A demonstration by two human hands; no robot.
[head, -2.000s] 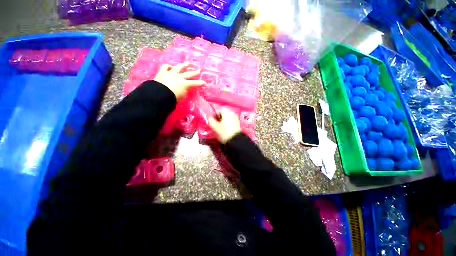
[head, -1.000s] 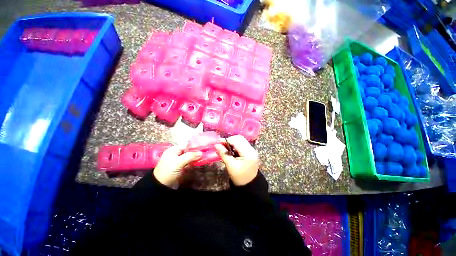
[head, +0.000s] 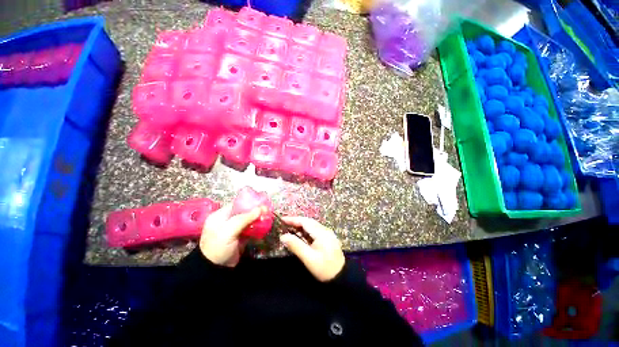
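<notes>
My left hand (head: 222,234) holds a glossy pink cube (head: 252,209) near the bench's front edge. My right hand (head: 316,249) is just right of the cube and grips a short dark thin tool (head: 296,231), perhaps small snips, mostly hidden by the fingers; its tip points at the cube. A row of pink cubes (head: 157,221) with round holes lies left of my left hand. The large layered stack of pink cubes (head: 237,88) lies beyond my hands. Thin pink scraps (head: 293,200) lie on the bench between the stack and my hands.
A blue tray (head: 85,88) on the left holds a pink row. A phone (head: 419,144) lies by crumpled white paper (head: 442,190). A green crate (head: 477,166) of blue balls (head: 519,139) stands right. A bag with purple contents (head: 396,37) lies behind. Below the edge, a crate holds pink pieces (head: 421,291).
Since the oldest frame, my hands have come from the stack to the front edge with a pink cube. Since the middle frame, the tool hand has moved slightly away from the cube. The view has shifted.
</notes>
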